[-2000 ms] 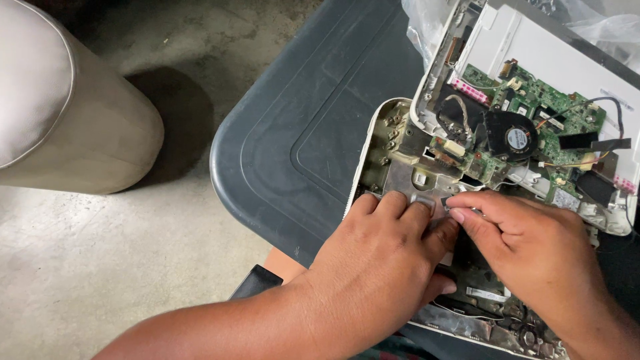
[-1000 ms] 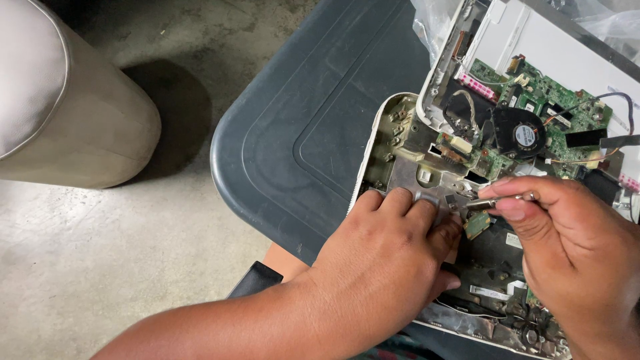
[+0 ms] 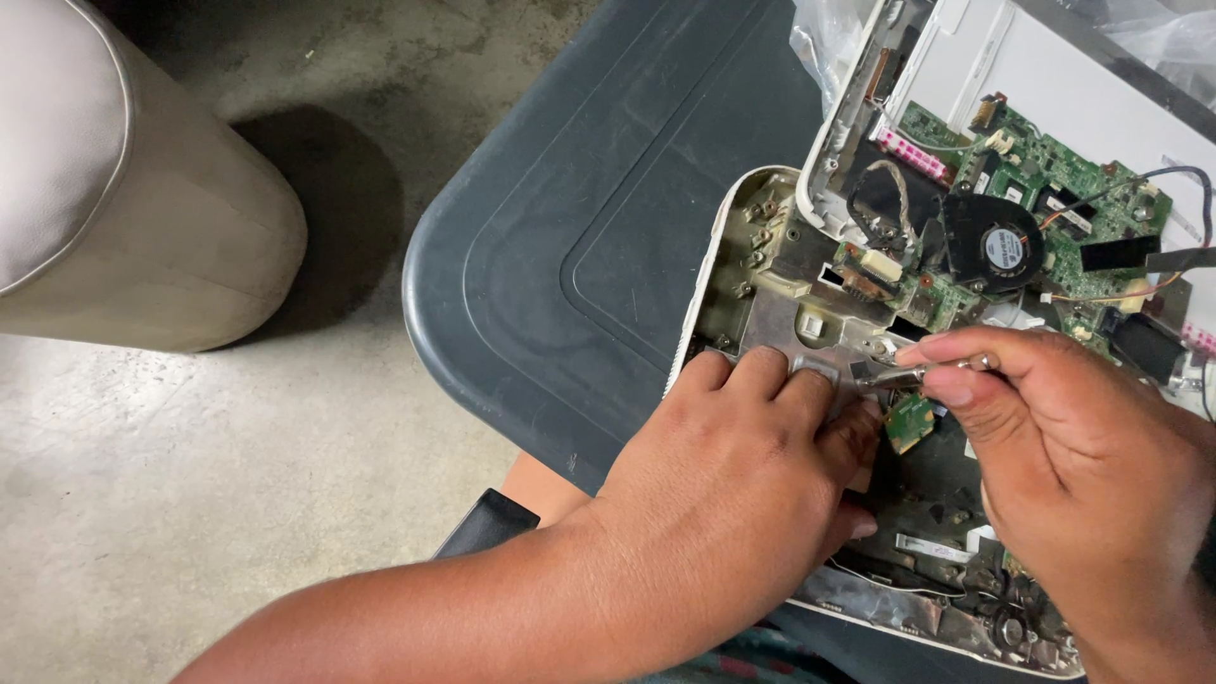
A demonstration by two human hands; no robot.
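Observation:
An opened white laptop casing (image 3: pixel 703 275) lies on a dark grey plastic surface. My left hand (image 3: pixel 750 475) presses down on the metal plate (image 3: pixel 771 318) inside it, fingers bent; whether it grips anything under the fingers is hidden. Between thumb and forefinger, my right hand (image 3: pixel 1064 427) holds a thin metal tool (image 3: pixel 912 377), its tip at the plate just beside my left fingers. A small green circuit board (image 3: pixel 909 423) sits below the tool. Above are a black cooling fan (image 3: pixel 993 244) and a green motherboard (image 3: pixel 1102 204) with loose wires.
The dark grey plastic surface (image 3: pixel 532 237) has a rounded corner at the left. A second white casing part (image 3: pixel 1035 66) lies at the upper right, with clear plastic bags (image 3: pixel 831 43) behind it. A beige padded seat (image 3: pixel 152 180) stands on the concrete floor (image 3: pixel 313 456).
My right hand has drawn back to the right from my left fingers, and the metal tool in it now shows. My left hand stays on the plate.

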